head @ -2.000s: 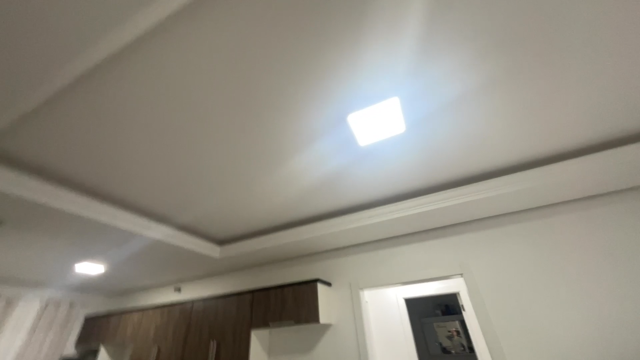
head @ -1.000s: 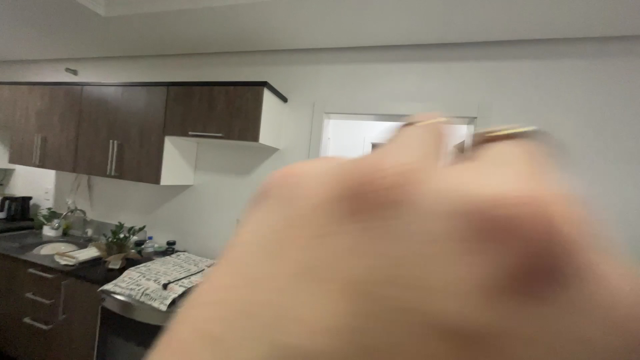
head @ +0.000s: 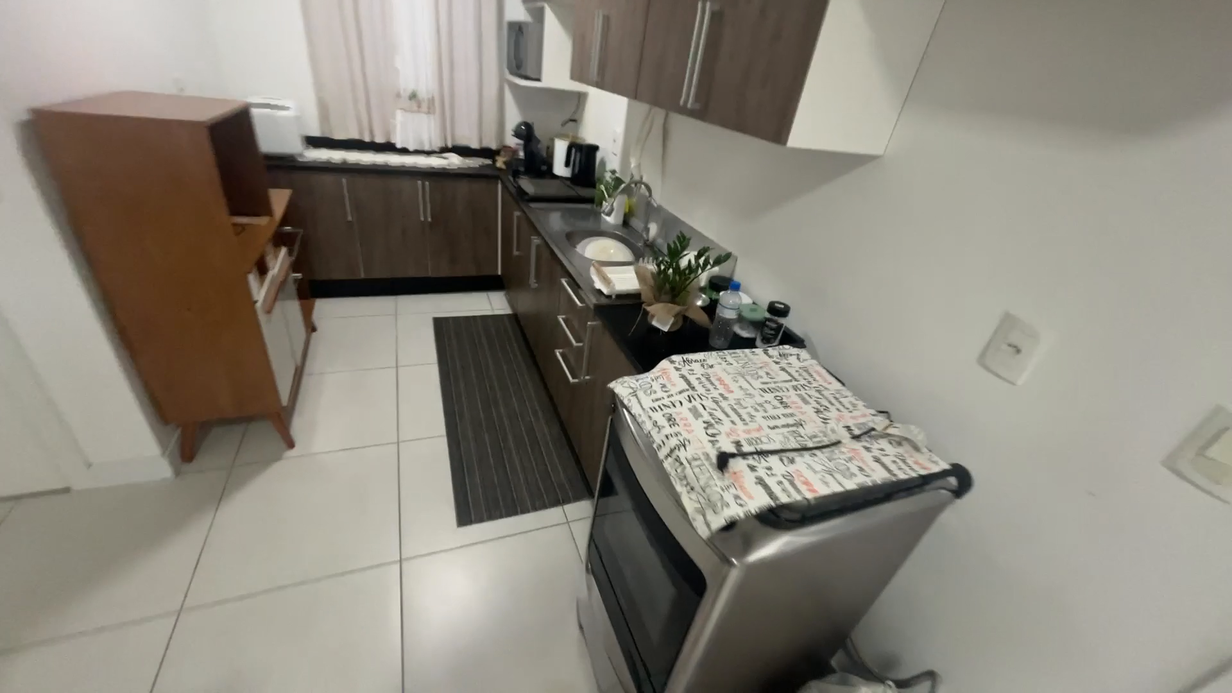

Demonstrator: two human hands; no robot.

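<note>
Neither my left hand nor my right hand shows in the head view now. Nearest to me stands a stainless steel stove [head: 828, 587], with a cloth cover [head: 770, 423] printed with writing over its top. Beyond it, on the dark counter, are a potted plant [head: 679, 279] wrapped in brown paper, a clear plastic bottle [head: 727, 318] with a blue cap and a dark-lidded jar [head: 773, 324]. A round sink [head: 602, 247] holds something white, with a faucet [head: 640, 192] behind it. Farther back stand a black coffee machine [head: 526, 149] and a black electric kettle [head: 582, 164].
A dark striped runner [head: 500, 414] lies on the tiled floor along the base cabinets. At the left stands a wooden cabinet [head: 144, 269] on angled legs. Wall cabinets [head: 712, 58] jut out above the counter. A wall outlet [head: 1013, 348] is at the right.
The view has swung down from the ceiling to the kitchen floor and stove. A blurred hand that filled the lower right one second ago is out of view.
</note>
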